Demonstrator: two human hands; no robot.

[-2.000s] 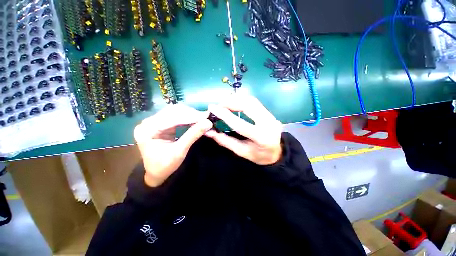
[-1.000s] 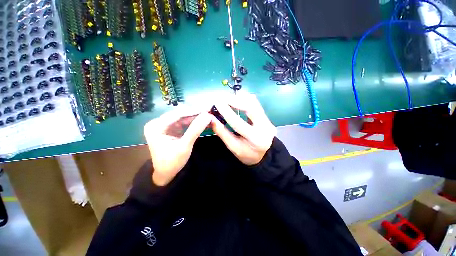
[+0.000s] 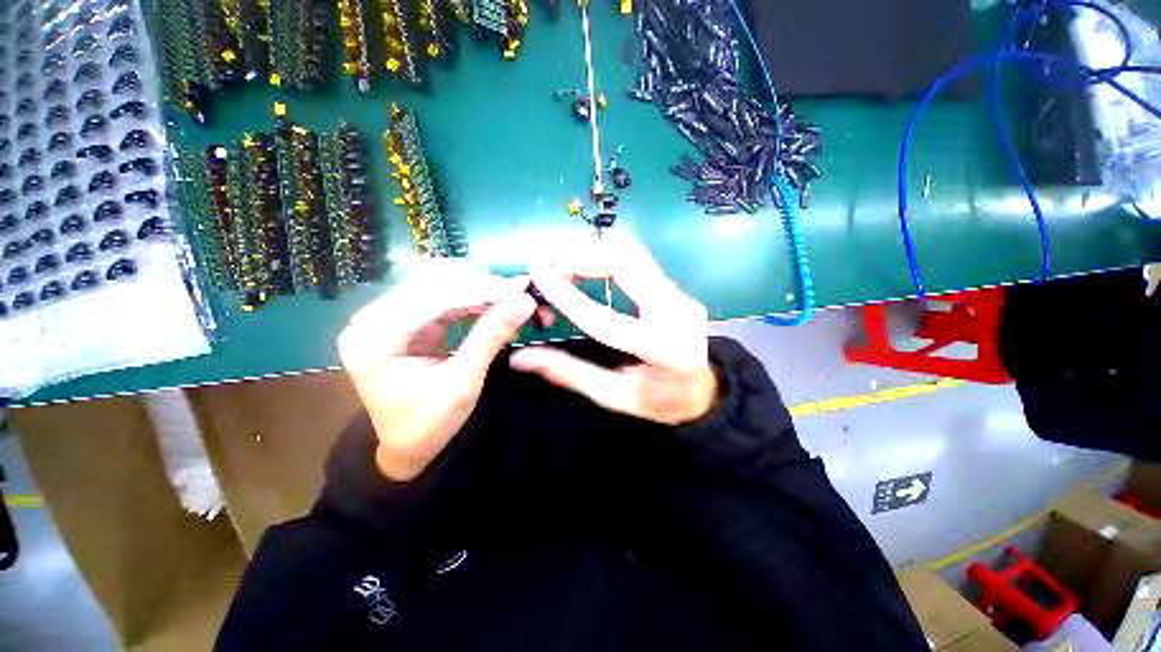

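A small dark unit (image 3: pixel 540 306) is between my fingertips above the bench's front edge, mostly hidden by the fingers. My left hand (image 3: pixel 427 363) pinches it between thumb and index finger from the left. My right hand (image 3: pixel 630 334) has its index fingertip at the unit, while its thumb is spread away below. Narrow green circuit board strips with yellow bits (image 3: pixel 303 210) lie in two rows at the left. A loose pile of black housings (image 3: pixel 732 127) lies at centre right. Small round components (image 3: pixel 605 210) lie by a thin pale strip (image 3: pixel 590 89).
A clear blister tray (image 3: pixel 77 166) with domed black pieces is far left. A light-blue coiled cord (image 3: pixel 796 248), blue cable loops (image 3: pixel 907 166) and a black foam pad (image 3: pixel 859 49) are right. A red stool (image 3: pixel 929 338) and another person's dark sleeve (image 3: pixel 1082 357) are beyond the edge.
My right thumb has moved down and away from the unit, opening a gap to the index finger. My left hand has shifted slightly left and still pinches the unit.
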